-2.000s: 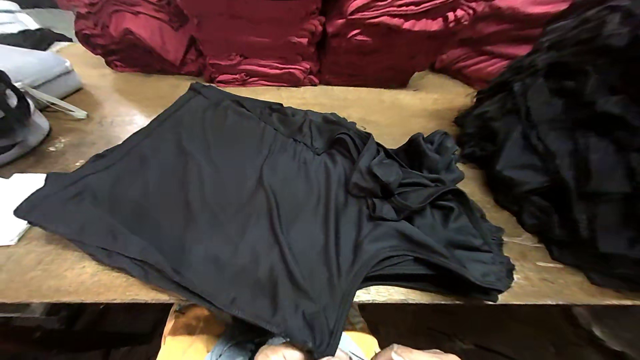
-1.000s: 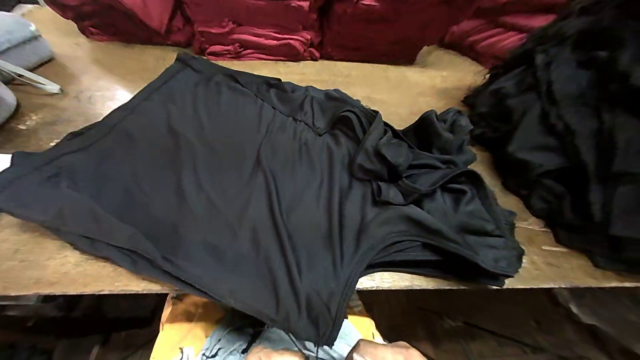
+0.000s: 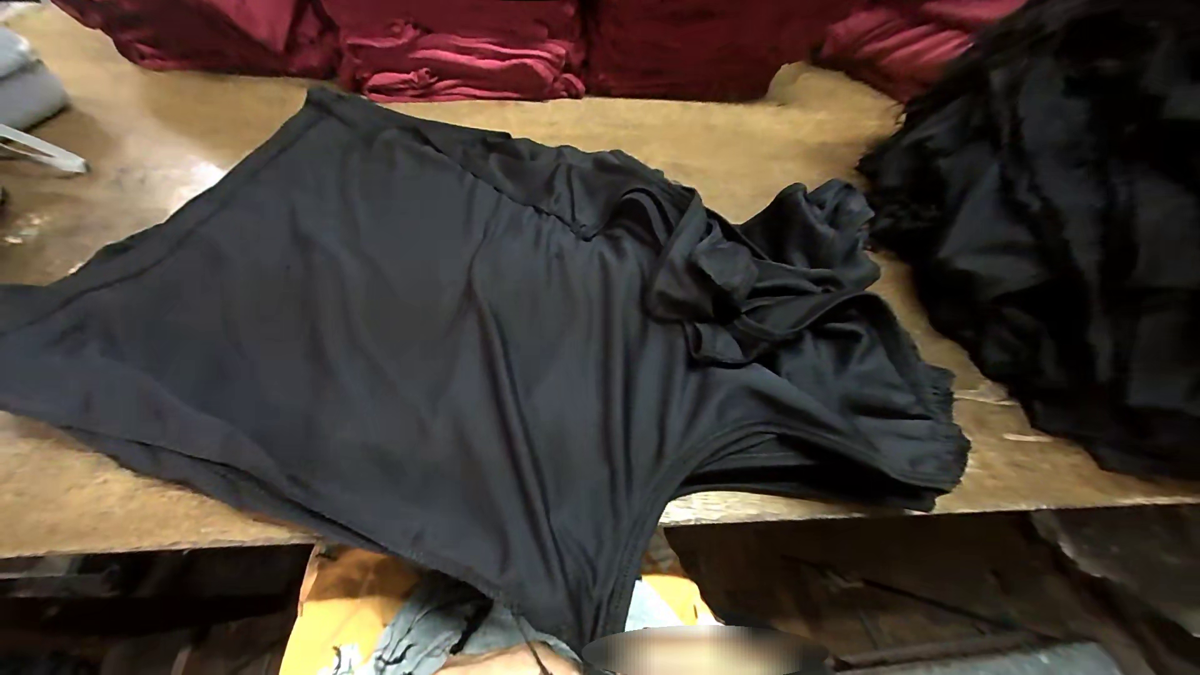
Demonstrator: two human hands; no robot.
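Observation:
A black fabric garment (image 3: 403,319) lies spread over the wooden table (image 3: 806,122), with its gathered, crumpled part at the right and a pointed corner hanging over the front edge. At the bottom, part of my left hand (image 3: 511,661) shows beside that hanging corner, next to a thin dark thread. My right hand (image 3: 708,652) is at the bottom edge just right of the corner, blurred and mostly cut off. Whether either hand grips the cloth cannot be told, as the fingers are hidden or out of view.
Stacks of folded dark red cloth (image 3: 459,56) line the back of the table. A large heap of black fabric (image 3: 1078,234) stands at the right. Grey folded cloth (image 3: 28,84) and a white strip-like object (image 3: 42,150) lie at the far left. The table's front edge runs below the garment.
The view has shifted, so the garment's left end now runs out of the frame. The garment keeps much the same spread shape, its front corner still hanging near my hands.

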